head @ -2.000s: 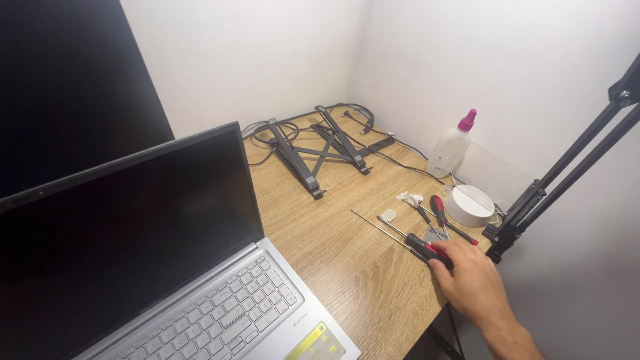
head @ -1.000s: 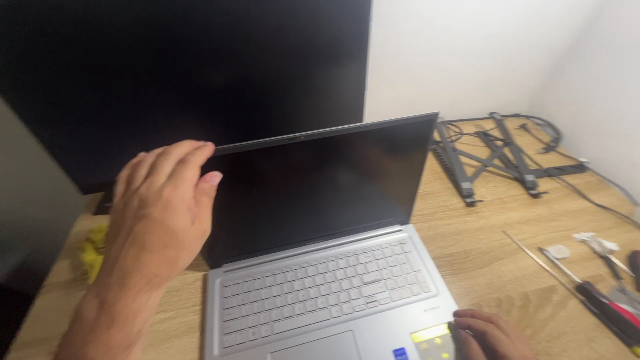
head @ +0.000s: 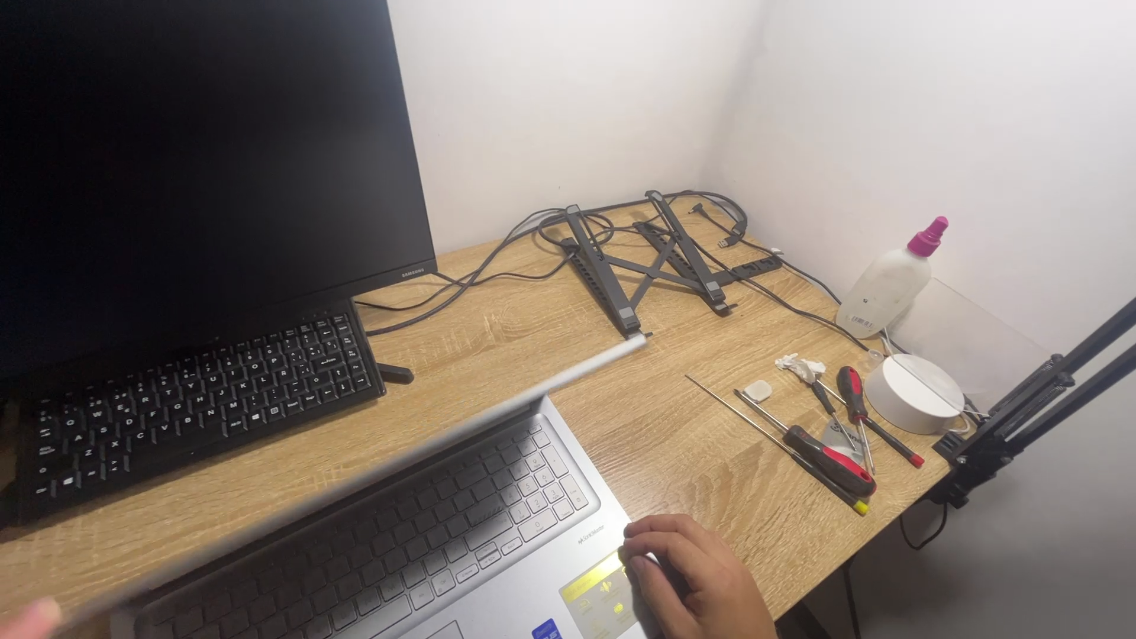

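A silver laptop (head: 568, 515) lies at the lower left, its lid (head: 426, 426) tilted partly down over the keyboard and blurred. My right hand (head: 697, 577) rests with curled fingers at the right edge of the laptop's palm rest, beside a yellow sticker (head: 603, 590). Only a blurred fingertip of my left hand (head: 35, 617) shows at the lower left corner, near the lid's left end; its grip is hidden. On the desk right of the laptop lie a red and black screwdriver (head: 830, 457), another screwdriver (head: 850, 395) and a thin rod with a yellow tip (head: 799, 461).
A black monitor (head: 204, 151) and black keyboard (head: 204, 399) stand at the left. Behind are a folding laptop stand (head: 657, 271) and cables (head: 479, 275). At the right are a bottle with a pink nozzle (head: 887, 288), a white round device (head: 914, 392) and a black metal arm (head: 1047, 399).
The laptop lid has come down from its upright position. My left hand has moved to the lower left edge of view. My right hand, at the screwdrivers two seconds ago, is now at the laptop.
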